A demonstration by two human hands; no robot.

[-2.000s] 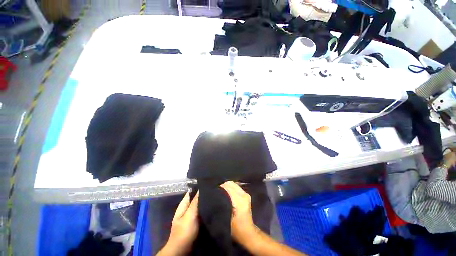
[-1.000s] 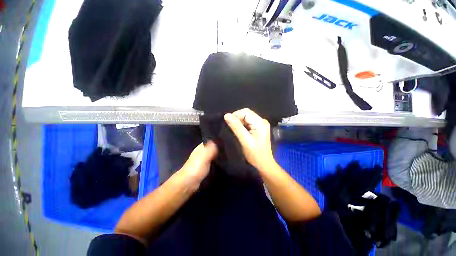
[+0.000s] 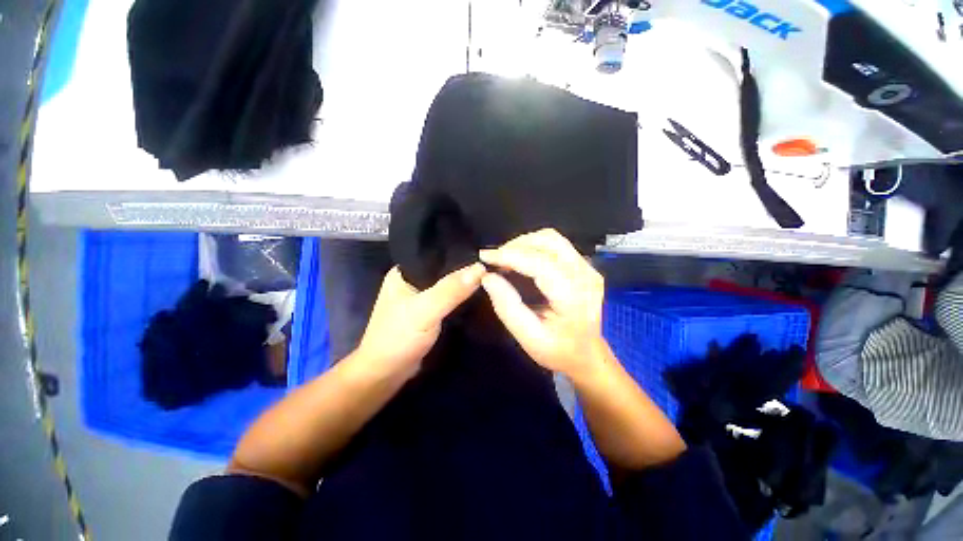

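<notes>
A black fabric piece (image 3: 422, 227) is held at the table's front edge, its left part curled up in a loop. My left hand (image 3: 417, 317) grips its lower edge between thumb and fingers. My right hand (image 3: 549, 296) pinches the same edge, its fingertips meeting the left thumb. The right stack of black panels (image 3: 533, 159) lies just beyond my hands, below the needle area. Black on black hides where the held piece ends. The left stack of panels (image 3: 224, 90) lies on the table with frayed edges.
Thread snips (image 3: 697, 147), a curved black strip (image 3: 752, 137) and an orange-handled tool (image 3: 797, 147) lie right of the stack. The presser foot (image 3: 609, 42) is above it. Blue crates, left (image 3: 106, 328) and right (image 3: 655, 328), stand below the table. A neighbour's striped sleeve (image 3: 913, 370) is at right.
The view has tipped down towards my lap. My hands have come together at the fabric's edge, and its left part has risen into a curl.
</notes>
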